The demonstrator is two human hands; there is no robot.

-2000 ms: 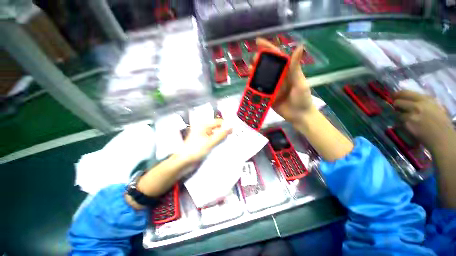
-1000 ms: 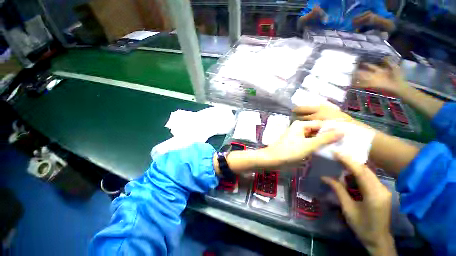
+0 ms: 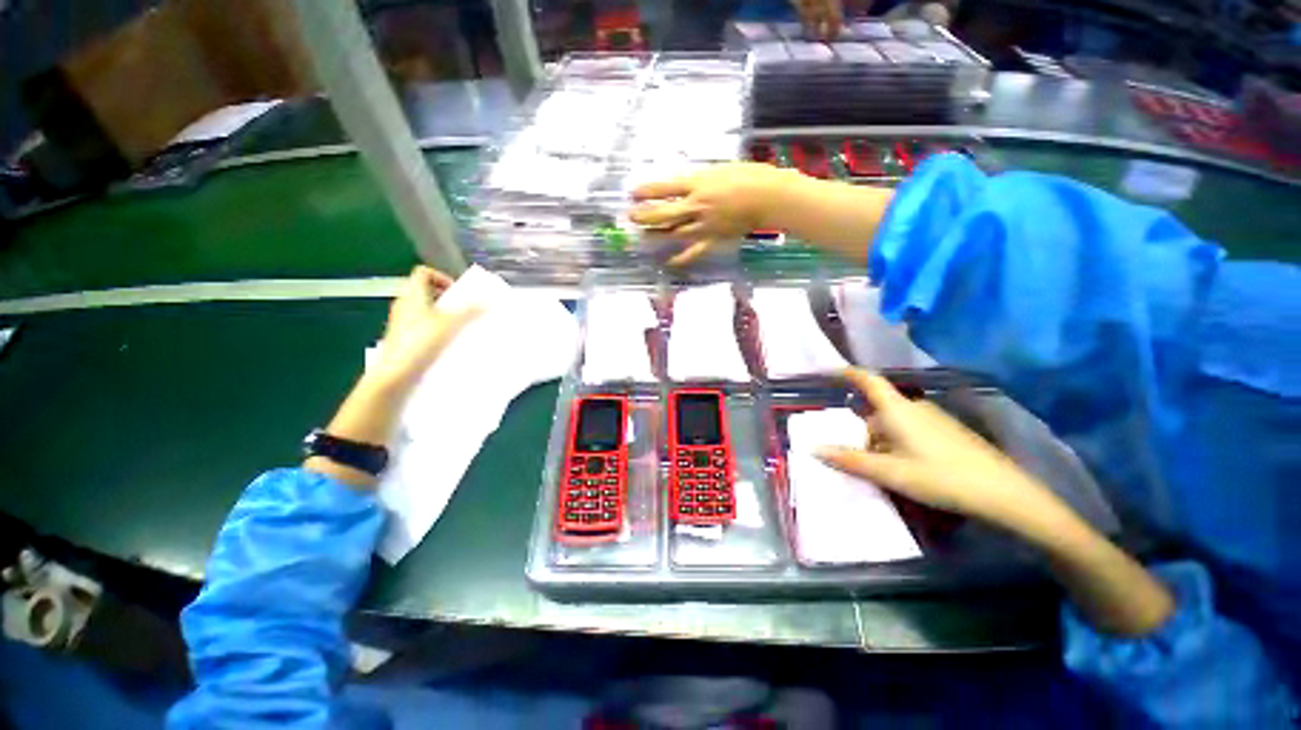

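Observation:
A clear blister tray (image 3: pixel 713 578) lies in front of me. Two bare red keypad phones (image 3: pixel 594 471) lie screen up in its front-left pockets. A phone in a white sleeve (image 3: pixel 845 492) lies slightly askew in the third front pocket. My right hand (image 3: pixel 927 449) is over it, fingers apart, thumb and index fingertips at its upper part. White-covered phones (image 3: pixel 706 335) fill visible back pockets. My left hand (image 3: pixel 414 335), with a black wristband, pinches the top edge of loose white sleeves (image 3: pixel 464 385) left of the tray. The tray's right part is partly hidden by arms.
Another person's blue-sleeved arm reaches in from the right, its hand (image 3: pixel 713 207) at the stacked filled trays (image 3: pixel 614 143) by the grey metal post (image 3: pixel 378 129). A tray of red phones (image 3: pixel 856 157) and another stack (image 3: pixel 856 79) stand behind. A cardboard box (image 3: pixel 157 64) is back left.
My hands, earlier together at a white sleeve, are now apart: the left at the sleeve pile, the right at the tray. The other person's hand has moved to the stack. The view has shifted.

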